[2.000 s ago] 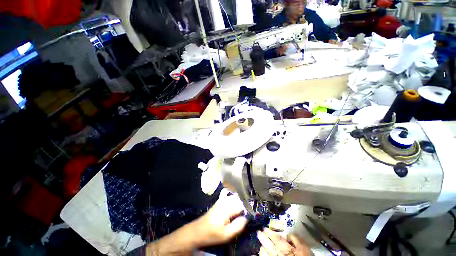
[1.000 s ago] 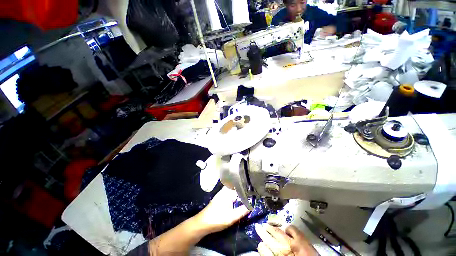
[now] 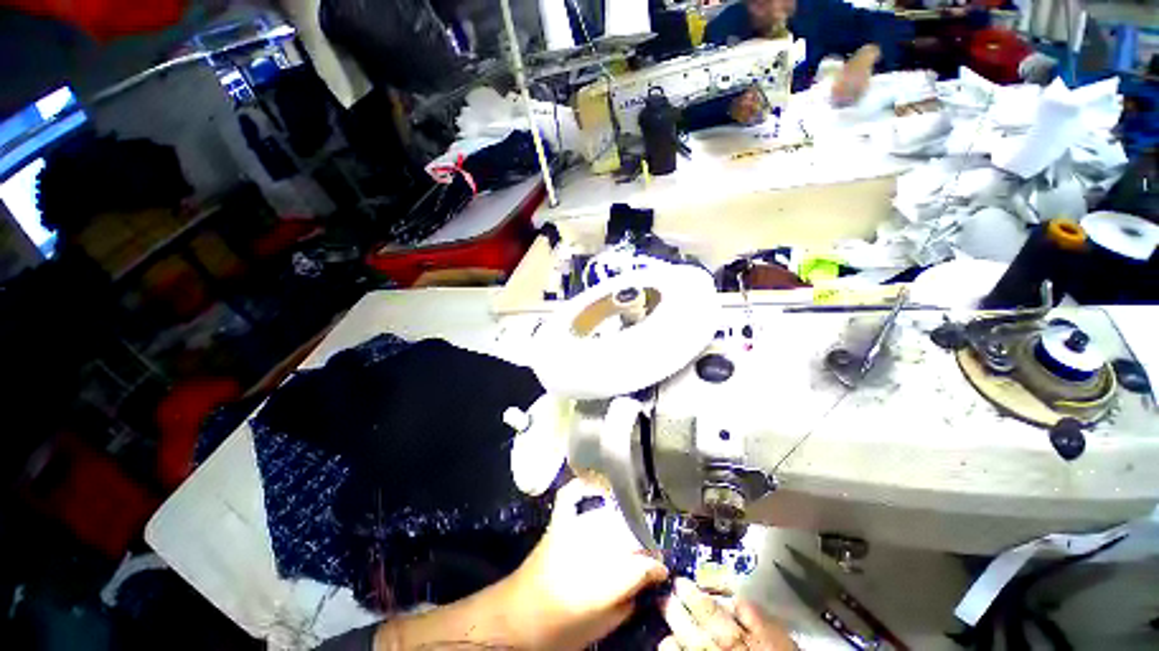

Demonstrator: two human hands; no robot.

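Dark cloth, plain black (image 3: 445, 413) with a flecked navy panel (image 3: 299, 496), lies on the pale table left of the sewing machine (image 3: 877, 432). My left hand (image 3: 578, 572) grips the dark cloth near the needle end; its fingertips are by the machine's left end. My right hand (image 3: 718, 623) is at the bottom edge, partly cut off, its fingers pinching the cloth's edge close to my left fingertips. The needle and presser foot are mostly hidden under the head. A white tape reel (image 3: 629, 331) sits over the needle end. Loose threads hang at the cloth's lower left.
Black-handled shears (image 3: 833, 598) lie under the machine head. A white paper strip (image 3: 1036, 572) hangs on its front. Behind are a dark thread cone (image 3: 1042, 267), crumpled white pieces (image 3: 1004, 165), a red bin (image 3: 508, 235) and a person at a facing machine (image 3: 705, 95).
My left hand has closed in on the cloth near my right fingers, covering more of it. The view has shifted slightly. The person behind has raised a hand.
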